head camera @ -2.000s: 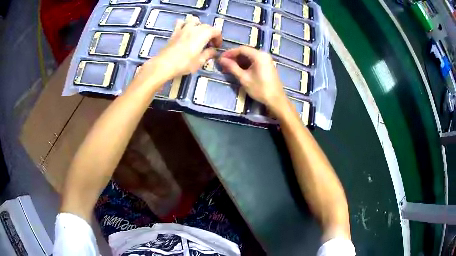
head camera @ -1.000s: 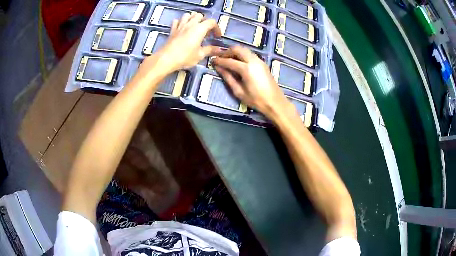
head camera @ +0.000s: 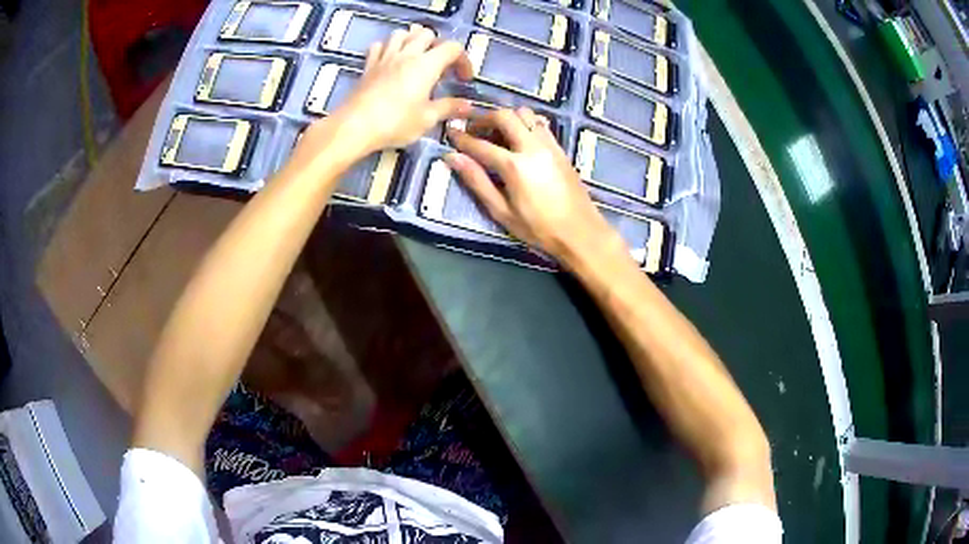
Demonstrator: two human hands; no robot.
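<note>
A translucent blister tray [head camera: 689, 159] holds rows of phone screen assemblies [head camera: 622, 165] with grey faces and pale gold end strips. My left hand [head camera: 398, 90] is over the tray's middle, fingers bent, thumb and forefinger apart, pointing at the end of one unit. My right hand [head camera: 521, 175] is just right of it, its fingertips on or just over the left end of that same unit, which is mostly covered. Whether either hand grips a small part there is hidden by the fingers. Another phone screen assembly lies partly under my right hand.
The tray overhangs the near edge of the dark green bench [head camera: 531, 361]. A brown cardboard box [head camera: 117, 255] is below at left. A red bin or stool [head camera: 128, 53] stands at upper left. A green conveyor [head camera: 850, 244] with white edges curves along the right. A white box-like object [head camera: 48, 473] is at lower left.
My right hand's fingers have opened from a pinch and spread over the unit's end. My left hand has shifted slightly. The tray appears moved slightly in view.
</note>
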